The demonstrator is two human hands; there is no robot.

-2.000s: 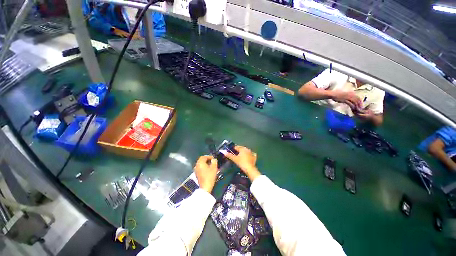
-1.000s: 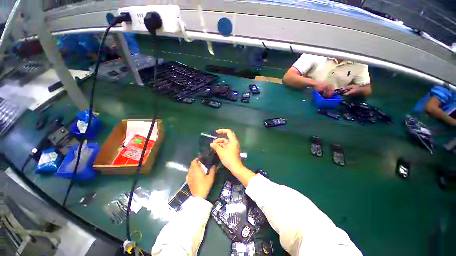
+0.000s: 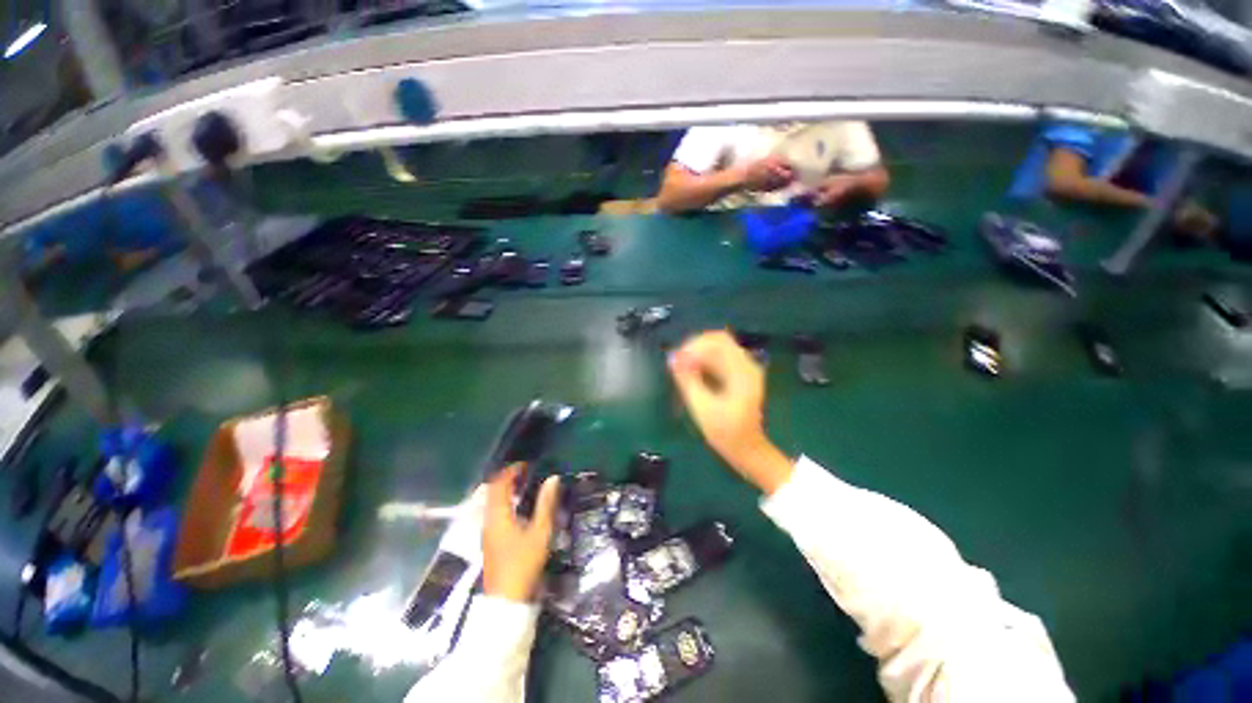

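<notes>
My left hand point(image 3: 516, 538) is at the lower middle, around the near part of a dark oblong point(image 3: 527, 437); blur hides whether it grips it. A long black-and-white striped stack point(image 3: 437, 582) lies below and left of this hand. My right hand point(image 3: 724, 398) is raised farther forward and right, fingers curled with tips close together. Blur hides whether anything is between them. A pile of part-built phone housings point(image 3: 599, 560) lies right of my left hand. Single housings lie beyond my right hand, one at its left point(image 3: 644, 320) and one at its right point(image 3: 813, 360).
An open brown box point(image 3: 196, 554) with a red-and-white packet stands left, beside blue bins point(image 3: 139, 563). Glaring clear film point(image 3: 350, 635) lies lower left. Dark housings point(image 3: 371, 265) cover the far left. A person point(image 3: 783, 162) sits opposite behind a blue bin point(image 3: 779, 229). Cables hang left.
The view has swung right. My hands, close together before, are now apart; the right has moved forward and right. The pile beside my left hand looks more spread out.
</notes>
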